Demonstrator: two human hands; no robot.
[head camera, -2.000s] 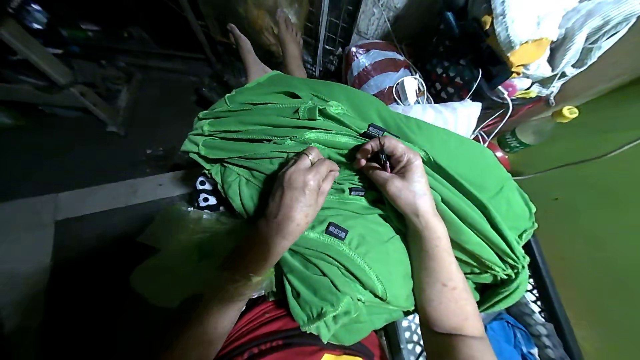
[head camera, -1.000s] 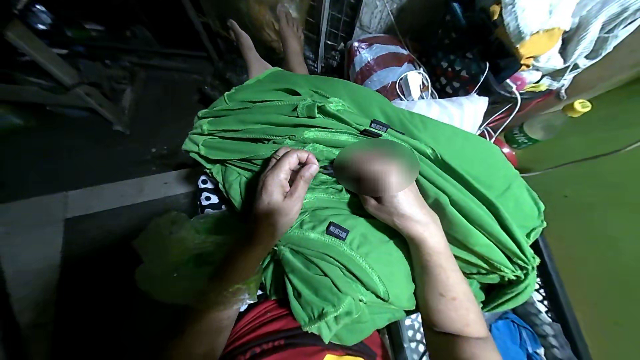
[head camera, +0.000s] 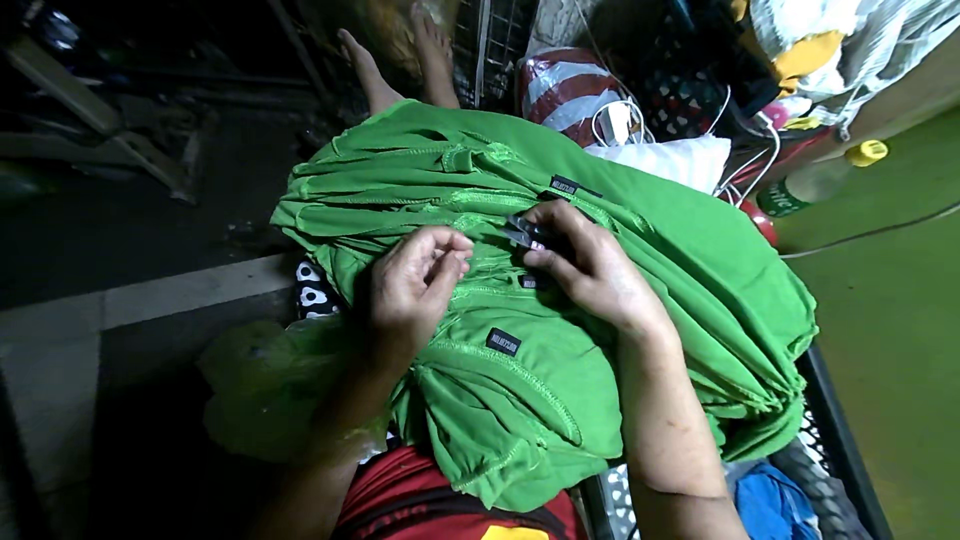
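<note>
A pile of green garments (head camera: 660, 217) with overlocked seams lies across my lap, several small black labels on it. My right hand (head camera: 577, 262) holds a small dark tool (head camera: 546, 238), perhaps thread snips, between thumb and fingers; a bit of clear material shows at its tip. My left hand (head camera: 420, 277) is over the cloth to the left, thumb and forefinger pinched close together; whether a thread is between them cannot be told. One black label (head camera: 503, 341) lies flat below the hands, and another black label (head camera: 564, 184) is above the right hand.
Bare feet (head camera: 435, 52) show beyond the cloth. A red-and-white striped bundle (head camera: 566, 90), a white charger with cable (head camera: 619, 120) and a plastic bottle with yellow cap (head camera: 814, 184) stand beyond and to the right, near a green wall (head camera: 892, 322). Blue cloth (head camera: 772, 502) lies at lower right.
My left hand has moved left, away from my right hand, since two seconds ago. The dark tool is in my right hand then and now.
</note>
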